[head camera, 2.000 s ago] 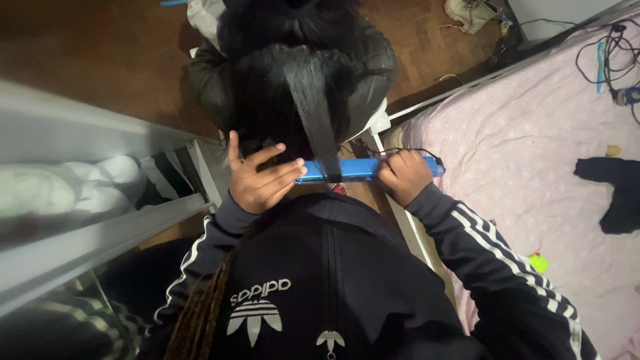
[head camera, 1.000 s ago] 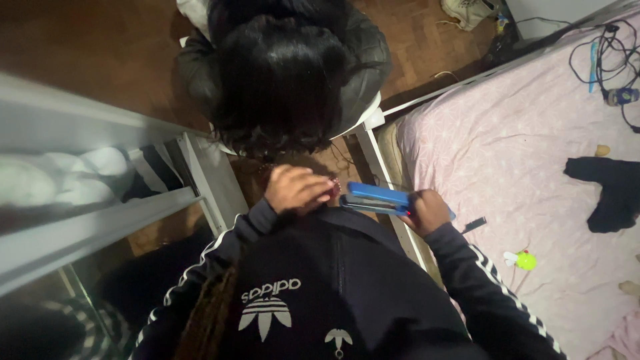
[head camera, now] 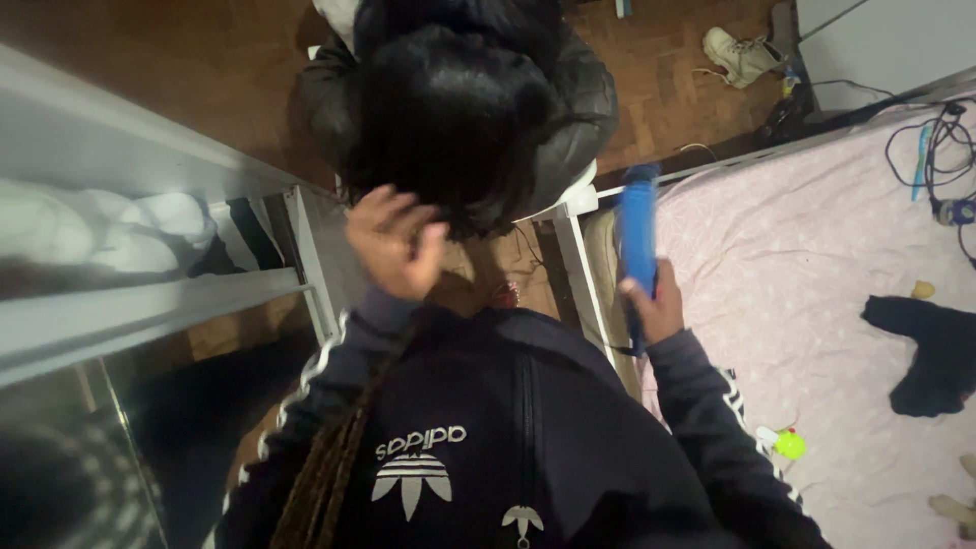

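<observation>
A person with dark hair [head camera: 457,114] sits in front of me on a white chair [head camera: 581,200], seen from above. My left hand [head camera: 396,240] is raised beside the lower left ends of the hair, fingers spread and blurred; whether it touches the hair I cannot tell. In my right hand [head camera: 659,301] is a blue hair straightener [head camera: 639,229], gripped near its lower end and pointing away from me, to the right of the chair and apart from the hair. Its plates are not visible.
On the right is a bed with a pink sheet [head camera: 732,267], bearing a black garment [head camera: 926,351], coiled cables [head camera: 942,145] and a yellow-green item [head camera: 789,444]. White shelving [head camera: 152,301] stands close on the left. A beige boot [head camera: 740,57] lies on the wooden floor.
The straightener was across a strand of hair two seconds ago; the strand is released, and my right hand has swung the tool away to the right. My left hand has moved left, to the hair ends.
</observation>
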